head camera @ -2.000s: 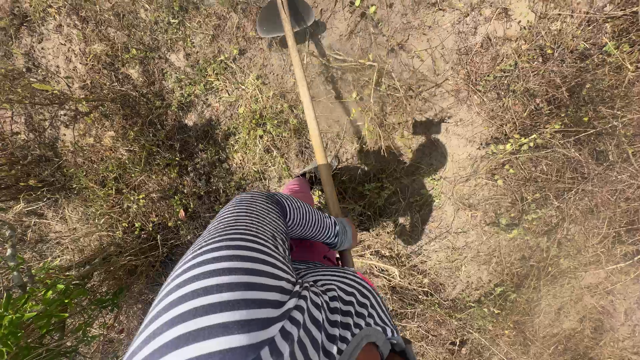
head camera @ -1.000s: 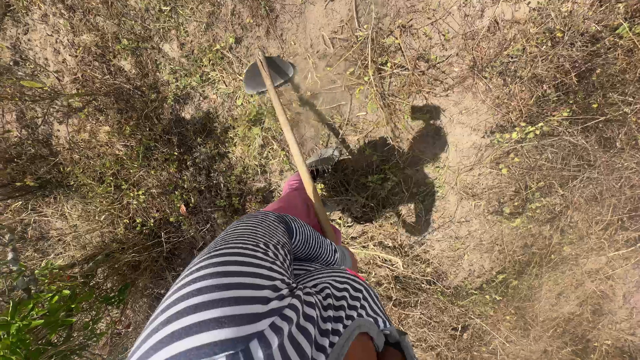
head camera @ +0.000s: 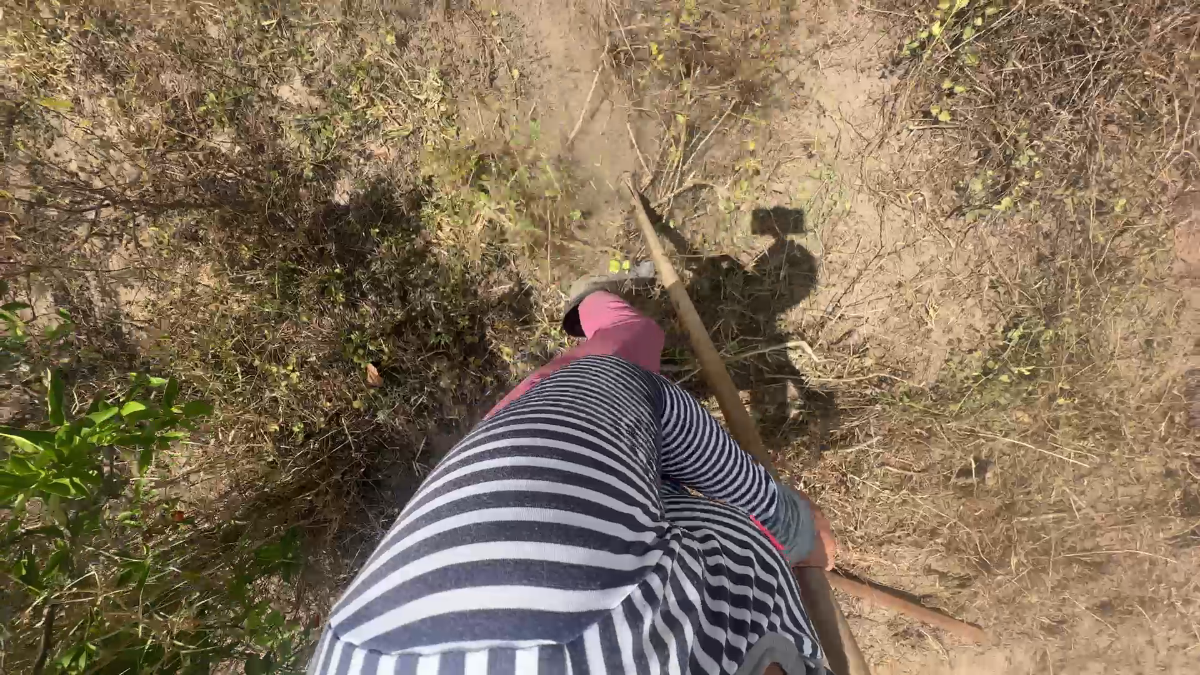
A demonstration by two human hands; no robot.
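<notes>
My left hand [head camera: 820,539], at the end of a striped sleeve with a grey cuff, is closed around a long wooden handle [head camera: 708,352]. The handle slants from beside my body up to the ground ahead, where its far end [head camera: 635,192] lies by dry stems. Its metal blade cannot be made out now. My right hand is not in view. My leg in pink trousers [head camera: 623,328] and a greyish shoe [head camera: 586,292] are just left of the handle.
Dry weeds [head camera: 375,281] cover the ground at left, with a leafy green plant [head camera: 84,450] at lower left. Dry brush [head camera: 1069,112] stands at upper right. A brown stick-like piece [head camera: 909,605] lies at lower right. Bare soil [head camera: 862,244] shows between.
The handle's far end has come closer to my shoe. The rounded metal blade seen at its end in both earlier frames no longer shows. My left hand keeps its hold.
</notes>
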